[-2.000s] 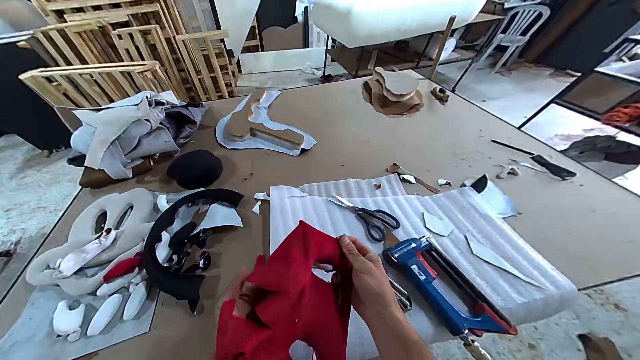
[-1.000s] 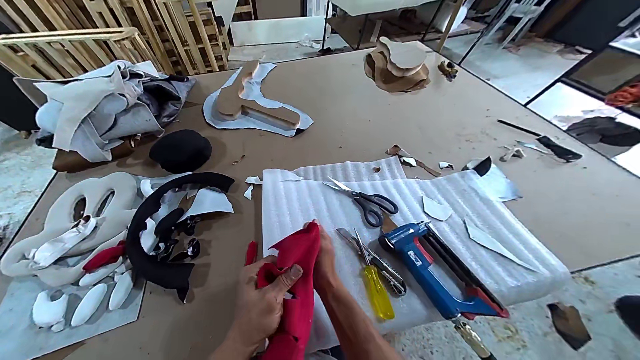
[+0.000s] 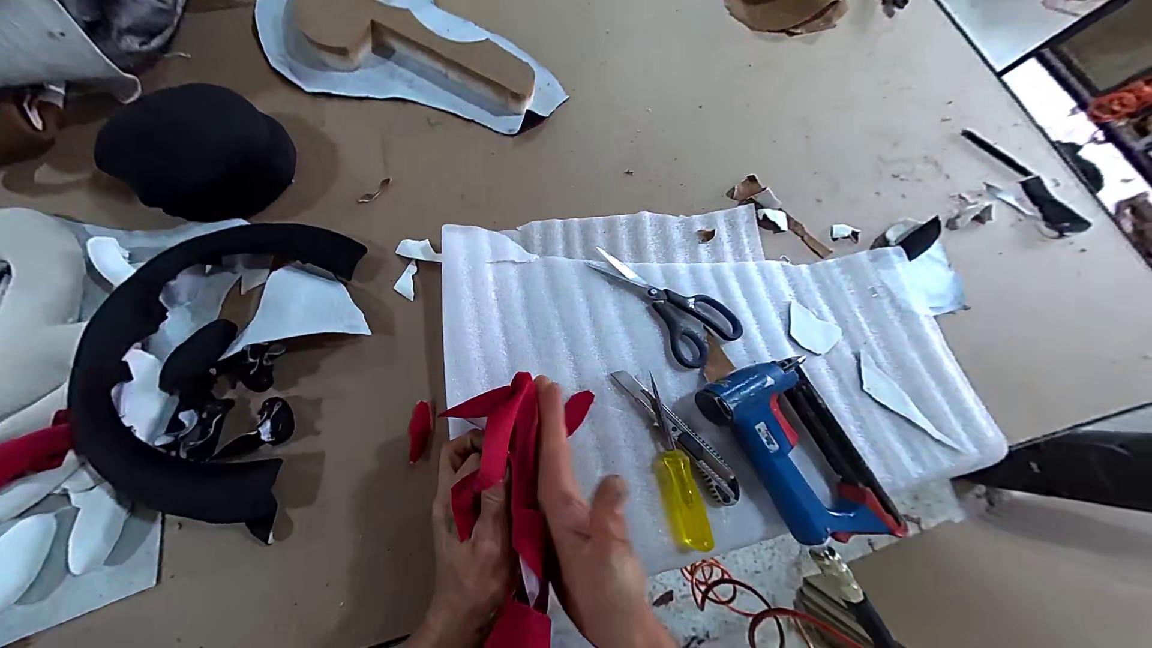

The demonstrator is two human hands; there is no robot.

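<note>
A red fabric piece [image 3: 517, 450], folded and upright, is held between my two hands at the lower middle. My left hand [image 3: 472, 531] grips it, its fingers curled around the folds. Against its right side lies my right hand [image 3: 580, 531], fingers straight and thumb raised off the fabric. White foam sheet [image 3: 558, 306] lies beneath and beyond the hands. On it, right of my hands, are scissors [image 3: 670, 310], a utility knife [image 3: 697, 450], a screwdriver with a yellow handle [image 3: 684, 499] and a blue pneumatic staple gun [image 3: 774, 459]. A small red scrap [image 3: 420, 432] lies left of the fabric.
At left are a black curved padded piece [image 3: 99, 360], a black rounded pad [image 3: 193, 148], and white and black covered shapes. A cut wooden shape [image 3: 432, 54] lies on light material at the back. Scraps and a black-handled tool [image 3: 1048, 207] are at right.
The red fabric was spread wide two seconds ago; now it is folded narrow between my hands. My right hand has flattened along its side. The view has tilted down closer to the table.
</note>
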